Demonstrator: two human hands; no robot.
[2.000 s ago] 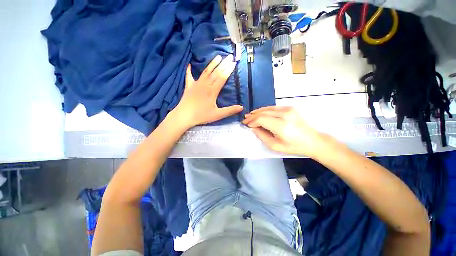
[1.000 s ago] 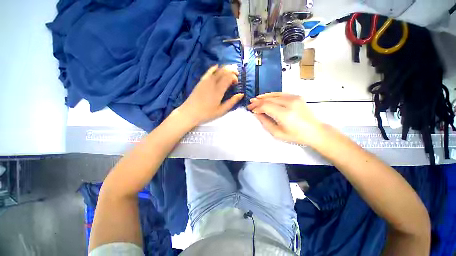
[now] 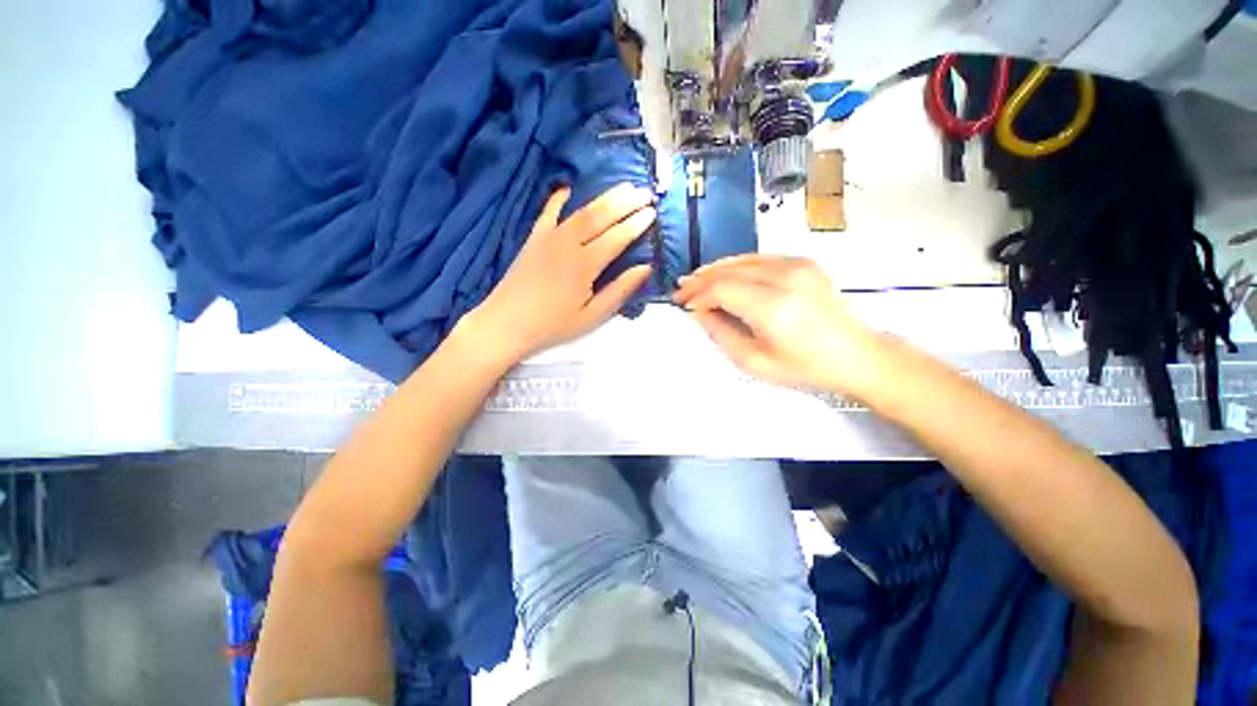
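Observation:
A blue garment piece (image 3: 345, 166) lies heaped on the left of the table, its edge running under the sewing machine head (image 3: 710, 83). A black elastic strip (image 3: 695, 237) lies on the cloth below the presser foot (image 3: 695, 177). A second dark gathered line runs to its left. My left hand (image 3: 565, 269) rests on the cloth with fingers spread, left of the strips. My right hand (image 3: 772, 310) pinches the near edge of the cloth at the strip's end with thumb and fingertips.
A black strip bundle (image 3: 1103, 207) lies at the right, with scissors handles, red (image 3: 965, 97) and yellow (image 3: 1044, 111), on it. A tan block (image 3: 826, 190) and a ribbed knob (image 3: 783, 159) sit right of the needle. A printed ruler (image 3: 303, 399) lines the front edge. Dark blue pieces (image 3: 924, 593) lie below right.
The cloth has fed toward the machine, leaving less of it on the near side. My right hand has moved slightly away from me with it. My left hand's fingers have shifted on the cloth.

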